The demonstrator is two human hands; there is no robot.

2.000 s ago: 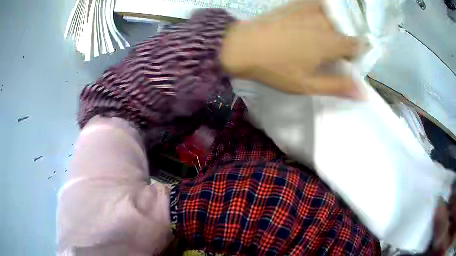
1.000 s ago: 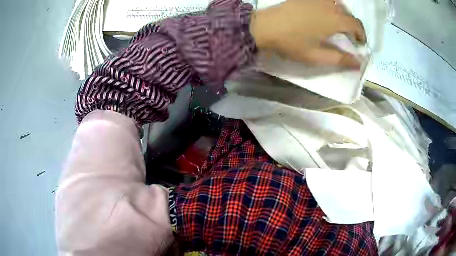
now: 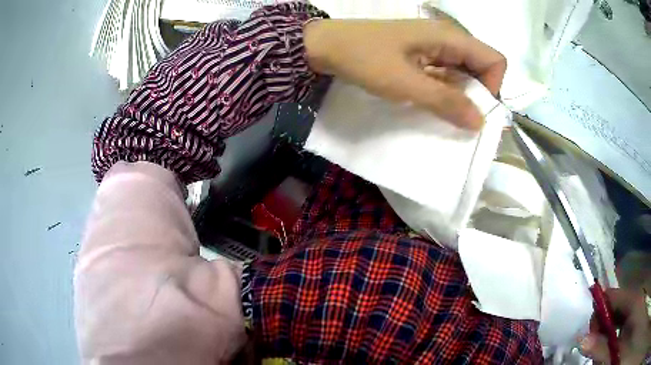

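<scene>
My left hand [image 3: 414, 68] pinches a white fabric piece [image 3: 400, 142] near its upper right corner, with a seam line down its right side. The piece hangs over the table's front edge. My right hand [image 3: 622, 324], dark and partly cut off at the lower right, holds scissors [image 3: 560, 199] by the red handles. Their long silver blades point up and left, with the tips close to the held corner. Whether the tips touch the fabric cannot be told. More joined white pieces [image 3: 503, 274] hang below over my lap.
A fanned stack of white pieces [image 3: 128, 43] lies at the upper left. The white table with printed marks [image 3: 599, 114] is at the right, its brown edge running diagonally. More white fabric [image 3: 500, 36] lies at the top. A dark open space with something red is below.
The scissors have come into view in my right hand, blades up at the fabric corner. My left hand has moved slightly left and down, and the held piece now hangs flatter.
</scene>
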